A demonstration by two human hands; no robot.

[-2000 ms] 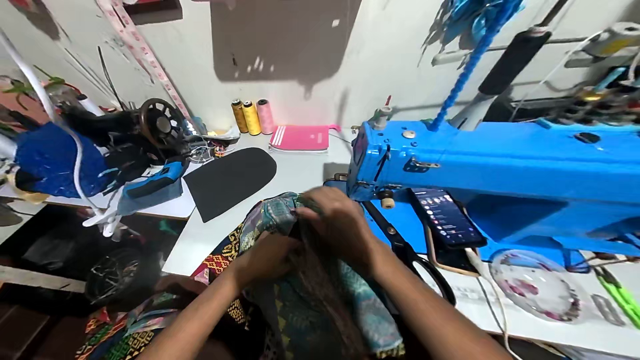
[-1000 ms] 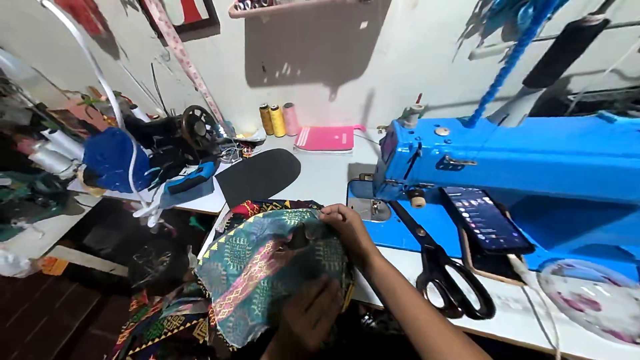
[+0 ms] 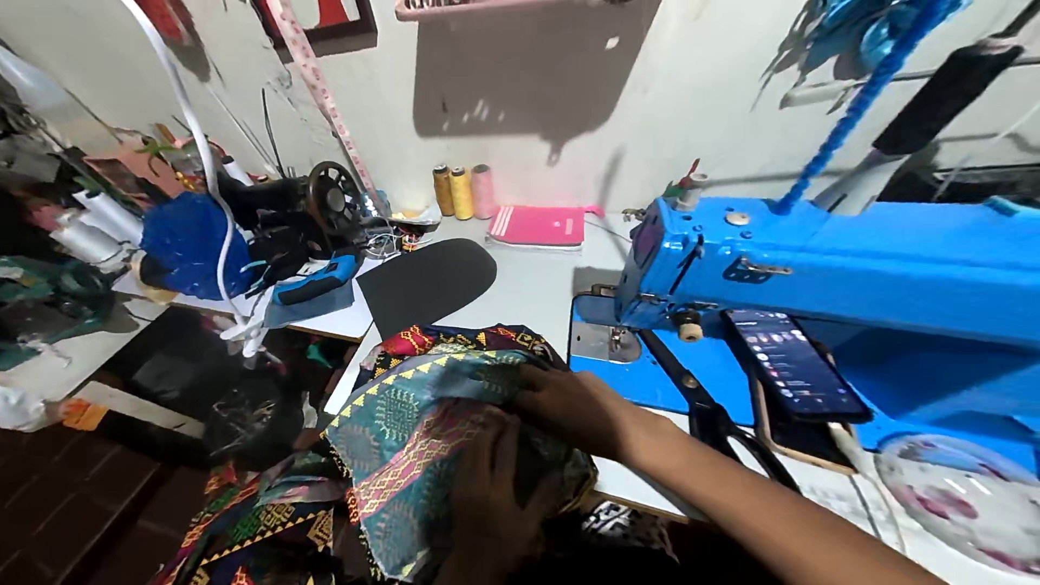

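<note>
A patterned fabric piece point(image 3: 398, 414), teal and pink with yellow zigzag edging, lies bunched at the table's front edge, with red and black patterned cloth behind and below it. My right hand point(image 3: 569, 406) grips its upper right part, the fingertips partly hidden in the folds. My left hand point(image 3: 496, 479) is lower on the same fabric, in shadow, fingers against its surface; whether it grips is unclear. To the right stands a blue sewing machine point(image 3: 812, 268), its metal needle plate point(image 3: 605, 341) just beyond my right hand. Black-handled scissors point(image 3: 707, 406) lie on the machine's bed and table.
A phone point(image 3: 792, 361) and a floral dish point(image 3: 959, 496) are at the right. Behind the fabric lie a black rounded template point(image 3: 431, 284) and a pink notebook point(image 3: 536, 226), near thread spools point(image 3: 461, 193). At the left are a handwheel point(image 3: 333, 197), a blue bag point(image 3: 193, 244) and a white cable point(image 3: 203, 146).
The teal fabric, bunched between both hands two seconds ago, is spread wider. Since one second ago my right hand has moved down and inward over it, and my left hand lies higher on the fabric.
</note>
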